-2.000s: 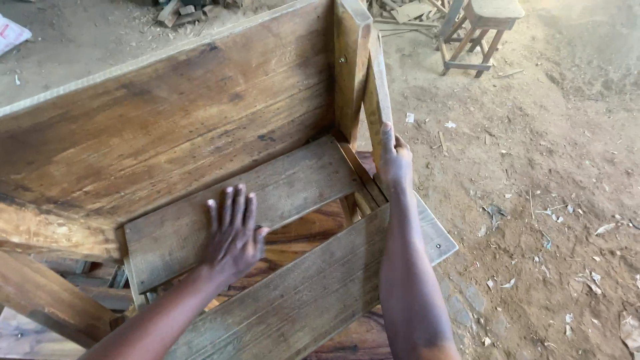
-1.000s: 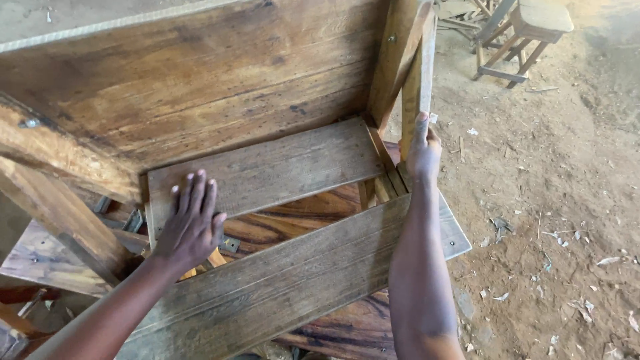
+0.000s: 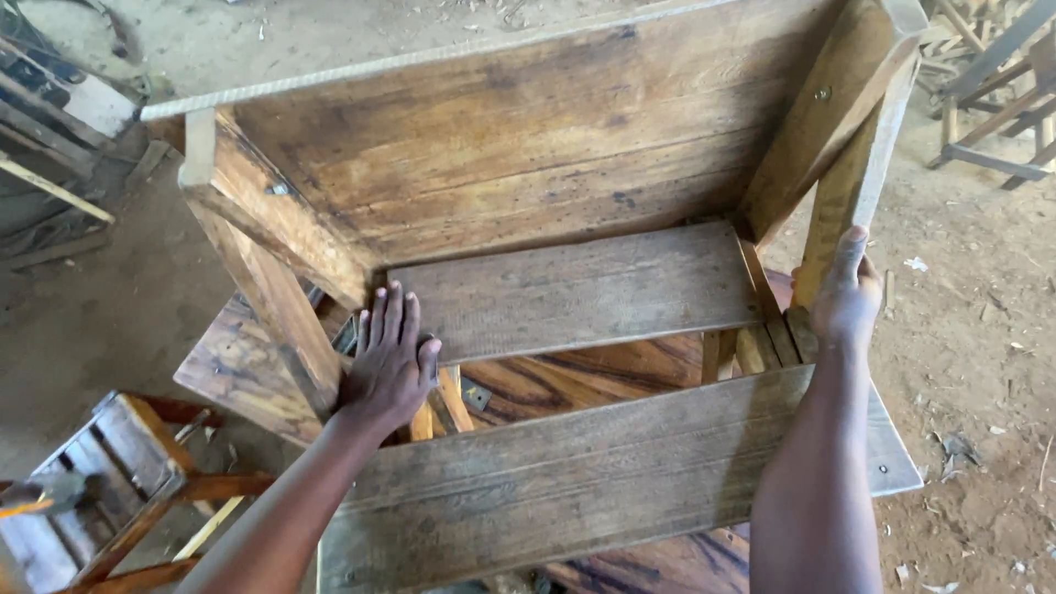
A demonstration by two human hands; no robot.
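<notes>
My left hand (image 3: 392, 363) lies flat, fingers spread, on the left end of a short wooden board (image 3: 569, 289) set inside a wooden frame. My right hand (image 3: 843, 289) is closed round a slanted wooden brace (image 3: 854, 181) at the frame's right side. Behind the short board rises a wide wooden panel (image 3: 528, 140), with a bolted post (image 3: 825, 115) at its right end and another post (image 3: 272, 206) at its left. Nearer to me, a long wooden plank (image 3: 561, 487) runs parallel to the short board, with a gap between them.
Dark-grained wood (image 3: 577, 379) with a small metal plate (image 3: 476, 394) shows through the gap. At the lower left stands a slatted wooden stool (image 3: 107, 478), a hammer (image 3: 49, 492) on it. Another wooden stool (image 3: 1002, 124) is at the upper right. Wood scraps lie on the dirt floor.
My left hand has shifted to the left end of the short board. My right hand remains on the brace. The view has swung left, bringing the slatted stool into sight.
</notes>
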